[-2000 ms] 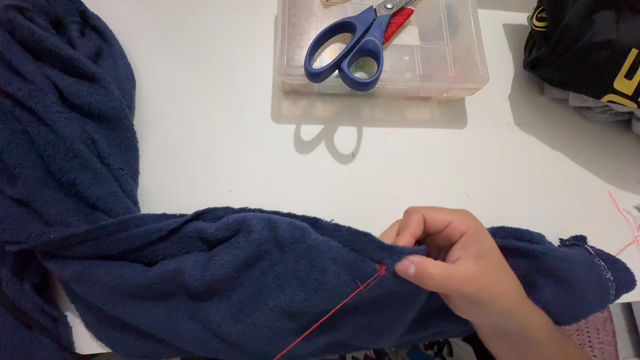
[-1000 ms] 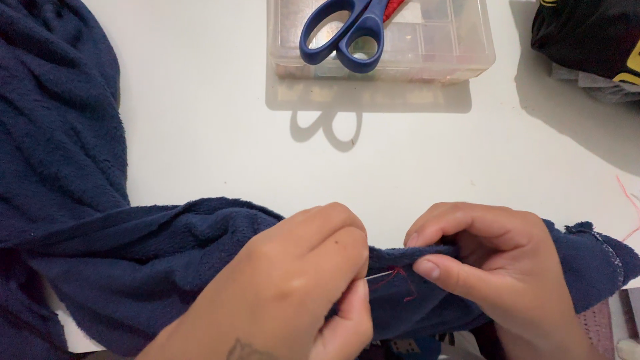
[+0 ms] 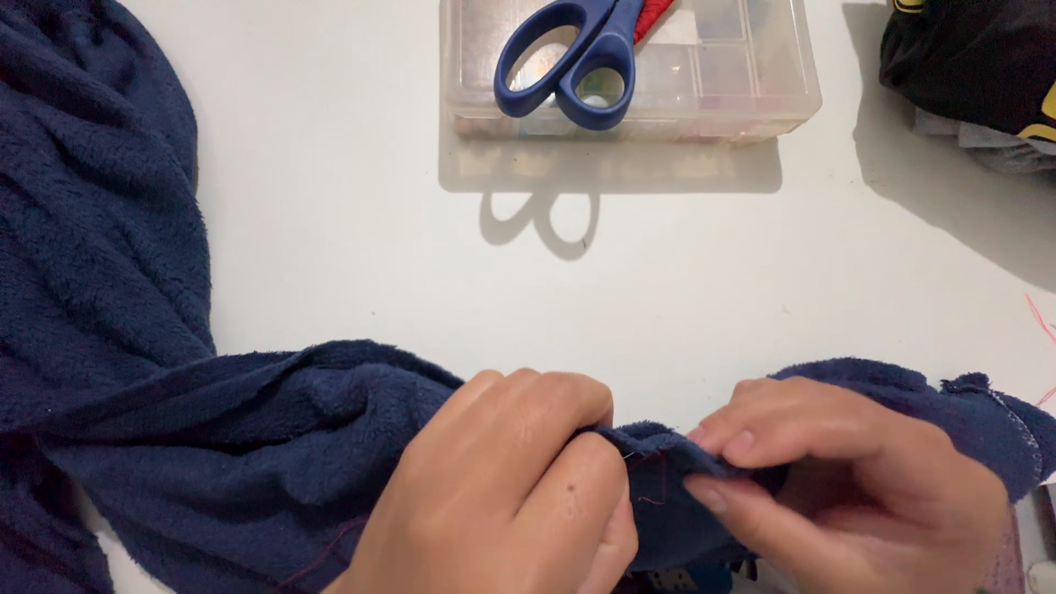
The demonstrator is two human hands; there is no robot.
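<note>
Navy plush fabric [image 3: 346, 412] runs in a folded strip across the lower view. My left hand [image 3: 511, 487] is closed at its upper edge, and a short glint of a sewing needle [image 3: 631, 454] shows just beside the fingertips. Most of the needle is hidden. To the right, my right hand [image 3: 850, 478] pinches the same edge between thumb and fingers. Between the hands, red thread [image 3: 662, 478] hangs in a loose end on the fabric. More red thread crosses the cloth left of my left wrist.
Blue-handled scissors [image 3: 606, 74] lie on a clear plastic compartment box [image 3: 742, 124] at the top. A navy fabric heap [image 3: 91, 190] covers the left side. Black cloth with yellow marks [image 3: 973, 66] lies at the upper right, and pink thread [image 3: 1041, 318] at the right edge of the white table [image 3: 330, 206].
My left hand, out of view two seconds ago, came in to the fabric edge beside the red thread. My right hand has kept its pinch on the fabric.
</note>
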